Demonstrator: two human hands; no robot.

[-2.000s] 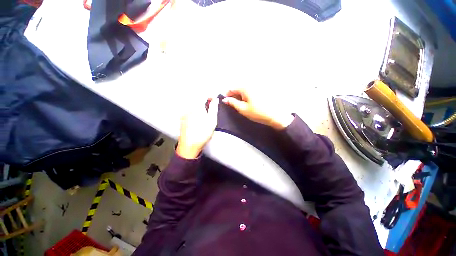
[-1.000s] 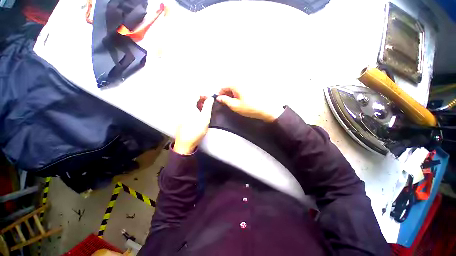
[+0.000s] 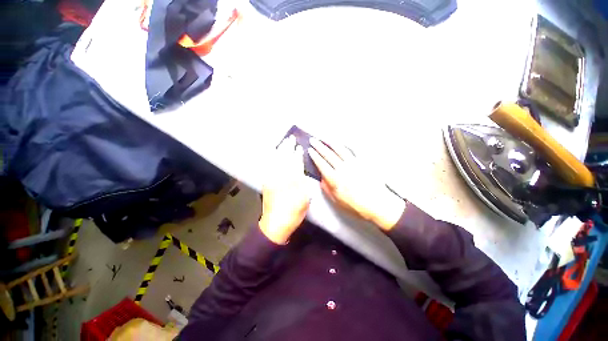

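Note:
A dark navy collar piece (image 3: pixel 311 166) lies on the white table near its front edge, mostly hidden under my hands; its angled end shows beyond my fingertips. My left hand (image 3: pixel 285 190) lies on its left side, fingers pointing away from me. My right hand (image 3: pixel 353 183) lies flat on its right side, fingers spread a little. The fingers press on the cloth; whether they also pinch it is not visible. The steam iron (image 3: pixel 497 166) with its yellow-orange handle (image 3: pixel 543 143) stands at the right, untouched.
Another curved navy piece (image 3: pixel 353 5) lies at the far side. A navy bundle (image 3: pixel 175 66) with red-orange ribbon (image 3: pixel 208 44) lies left. A metal iron rest (image 3: pixel 553 72) is far right, a blue tray (image 3: pixel 567 306) below it. Dark cloth (image 3: pixel 87 140) hangs at left.
My hands, earlier raised with fingertips pinching the piece's end, now lie flatter on it. The end of the piece now rests on the table. The iron stays at the right.

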